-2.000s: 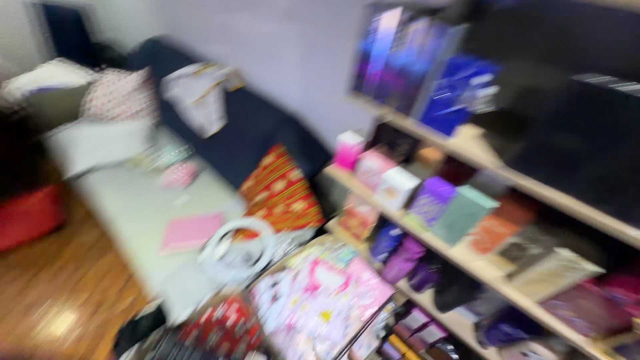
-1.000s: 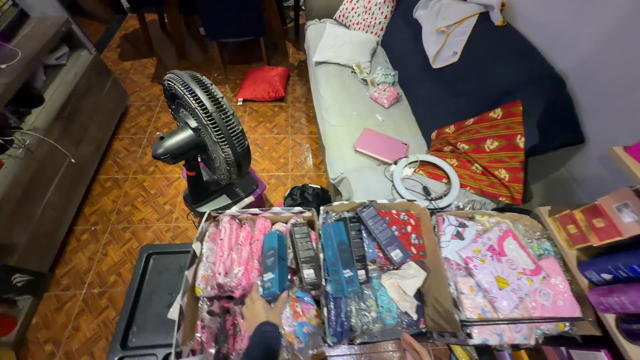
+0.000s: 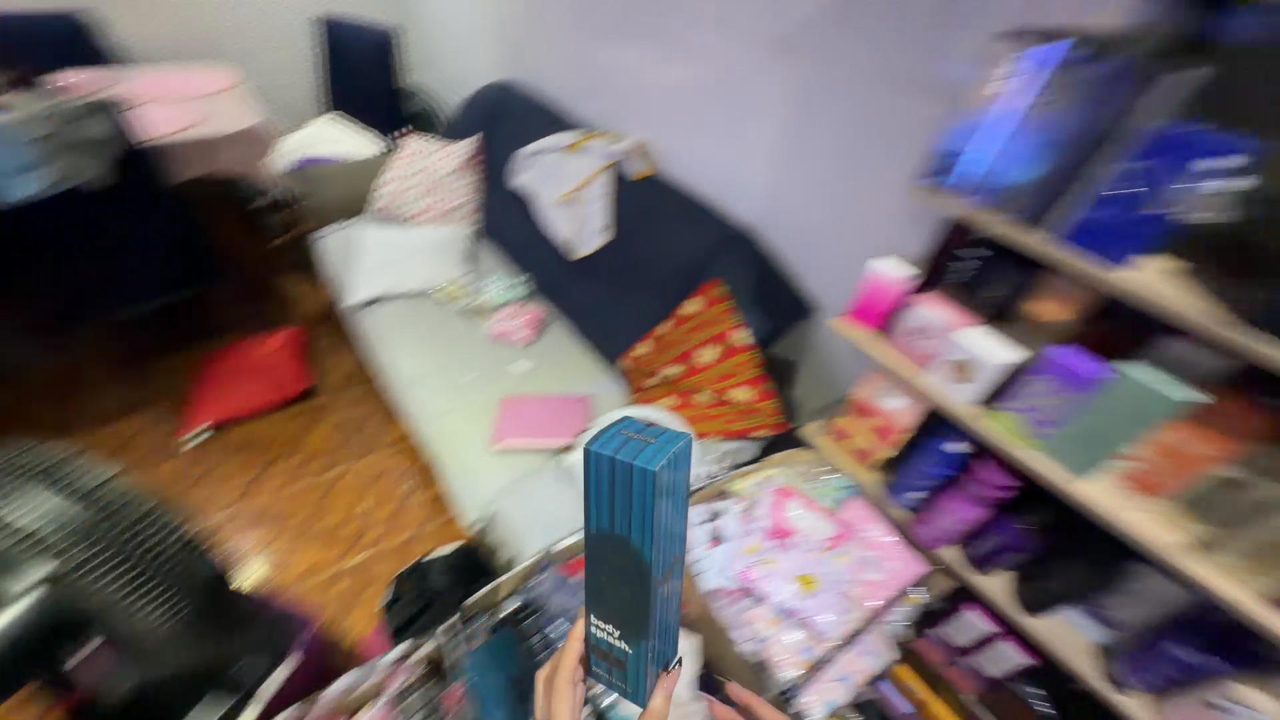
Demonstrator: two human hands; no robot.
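Note:
A tall teal body splash box stands upright at the lower centre of the head view. My left hand holds its left side near the base. Fingers with dark nails show at the box's right lower edge; my right hand is there, mostly cut off by the frame's bottom edge, and its grip is unclear. Behind the box lie cartons of plastic-wrapped goods, among them a stack of pink printed cloth packs. More teal packaging shows, blurred, in the carton to the left.
Wooden shelves with boxed products run along the right. Ahead is a sofa with pillows, a pink flat case and a red patterned cushion. A fan stands lower left, near a red cushion on the floor.
A second ago a hand was reaching onto a teal box in the left carton; now a teal box is held up in front of me. The view has swung up and right.

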